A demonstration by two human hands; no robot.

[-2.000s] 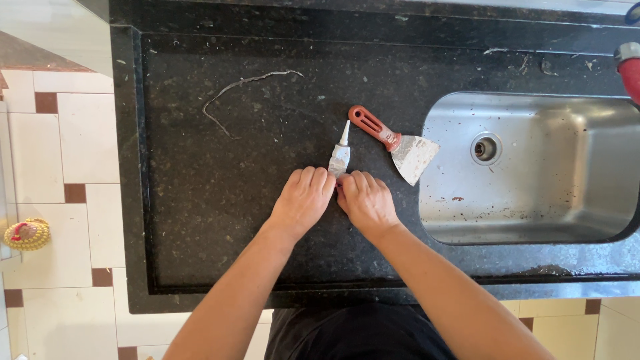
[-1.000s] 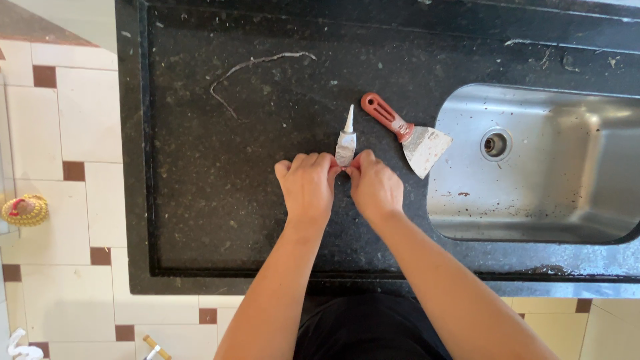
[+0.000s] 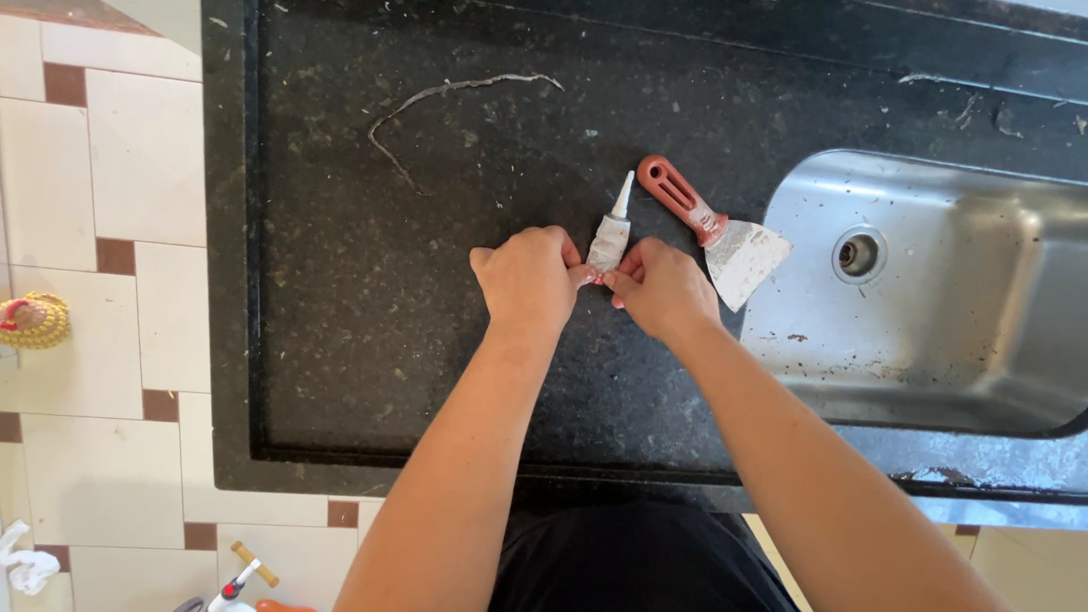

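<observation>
A small squeeze tube [image 3: 609, 244] with a white pointed nozzle lies on the black stone countertop, its nozzle pointing away from me. My left hand [image 3: 531, 276] pinches the tube's near end from the left, thumb against its reddish edge. From the right, my right hand [image 3: 663, 285] grips the same end between thumb and fingers. Just beyond my right hand lies a putty knife [image 3: 684, 200] with a red handle; its wide blade is smeared with whitish residue and points toward the sink.
A stainless steel sink [image 3: 926, 340] with dirt specks is set into the counter at right. A thin strip of old sealant [image 3: 459, 86] curves on the stone [image 3: 340, 297] at upper left. More scraps lie behind the sink. Tiled floor shows at left, with a yellow woven item [image 3: 36, 320].
Both hands stay at the tube's near end, and their finger positions have shifted slightly. The putty knife and the sealant strip have not moved on the counter.
</observation>
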